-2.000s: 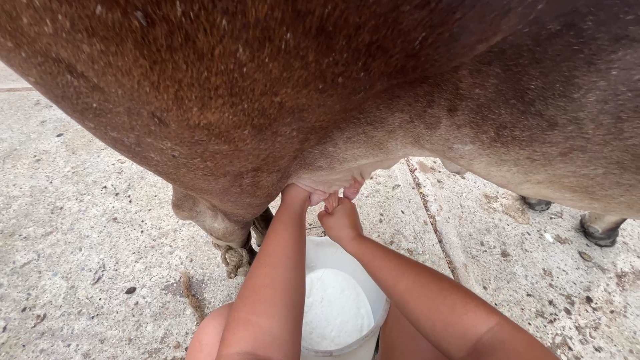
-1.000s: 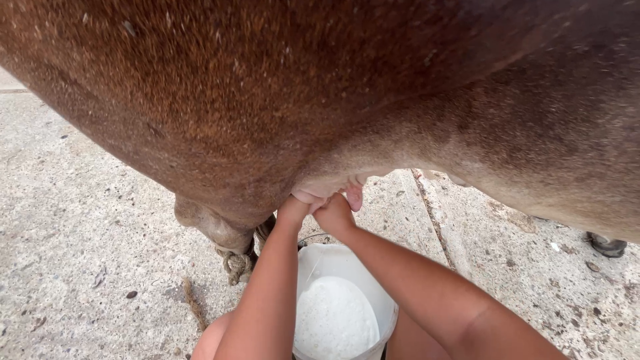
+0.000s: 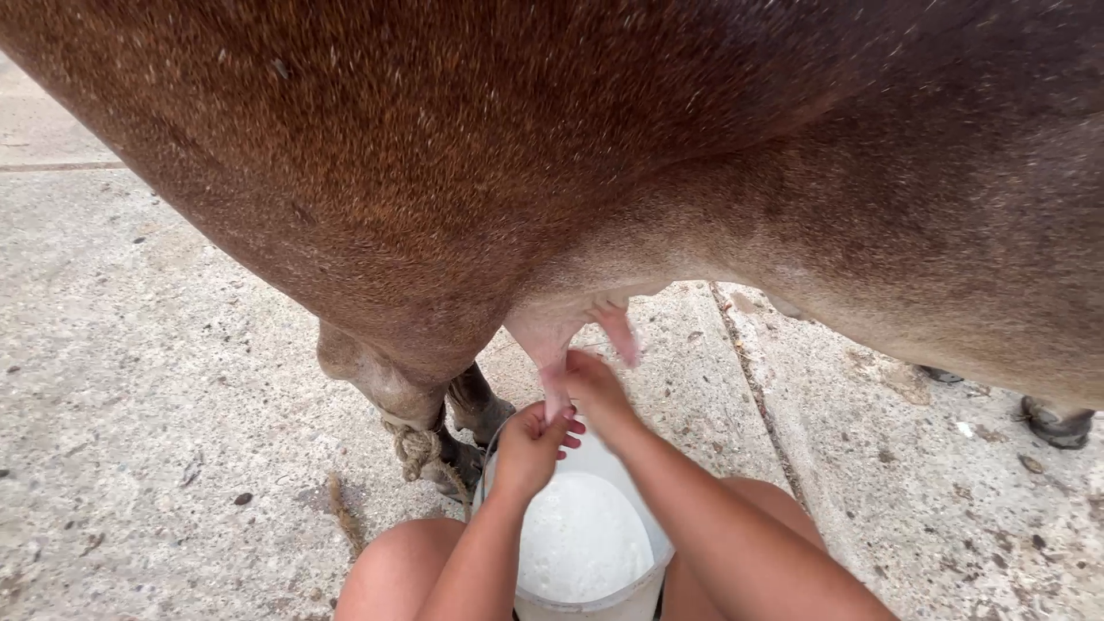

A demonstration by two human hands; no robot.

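A brown cow (image 3: 431,172) stands across the view, its pale pink udder (image 3: 552,332) hanging low at the middle. My left hand (image 3: 533,444) pinches the lower end of one long teat (image 3: 555,398) between thumb and fingers, the other fingers spread. My right hand (image 3: 595,388), slightly blurred, is against the same teat higher up on its right side; its fingertips are partly hidden, so its grip is unclear. Another pink teat (image 3: 619,335) hangs free behind it. Below both hands, a white bucket (image 3: 634,597) between my knees holds frothy white milk (image 3: 585,539).
Rope (image 3: 416,448) is tied round the cow's hind legs (image 3: 470,410), close to the bucket's left side, with a loose rope end (image 3: 343,516) on the concrete floor (image 3: 172,414). Front hooves (image 3: 1056,423) stand at the far right. A joint runs through the concrete.
Both hands were up close against the udder one second ago. Now my left hand is lower, at the teat's end, and the teat shows stretched between the udder and my fingers.
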